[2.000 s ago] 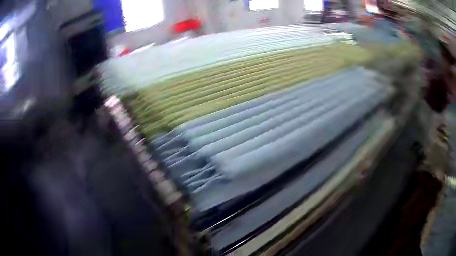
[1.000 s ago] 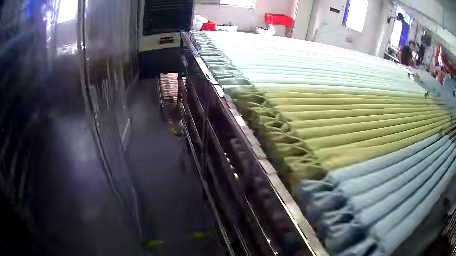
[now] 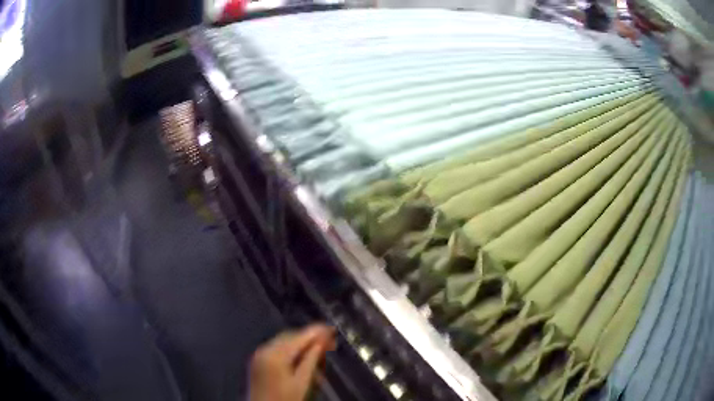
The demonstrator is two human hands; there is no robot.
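A green curtain [image 3: 564,211] lies in long even folds on the rack, with its bunched, crumpled end along the rack's near-left edge. A pale mint curtain [image 3: 438,86] lies in folds beyond it. A light blue curtain [image 3: 665,313] shows at the lower right. My left hand [image 3: 288,364] is at the bottom, cut off by the picture's edge and blurred, beside the rack's outer side and apart from the cloth. Its fingers look curled, but their inner side is hidden. My right hand is out of the picture.
The rack's metal edge rail [image 3: 360,254] runs diagonally from upper left to bottom centre. Left of it are a dark grey floor [image 3: 196,270] and a tall shiny surface [image 3: 66,188]. A light woven-looking object [image 3: 180,131] stands by the rack's far side frame.
The view has turned and moved along the rack, so the green curtain fills more of the front and the blue one has shifted to the right edge. My left hand has come into view.
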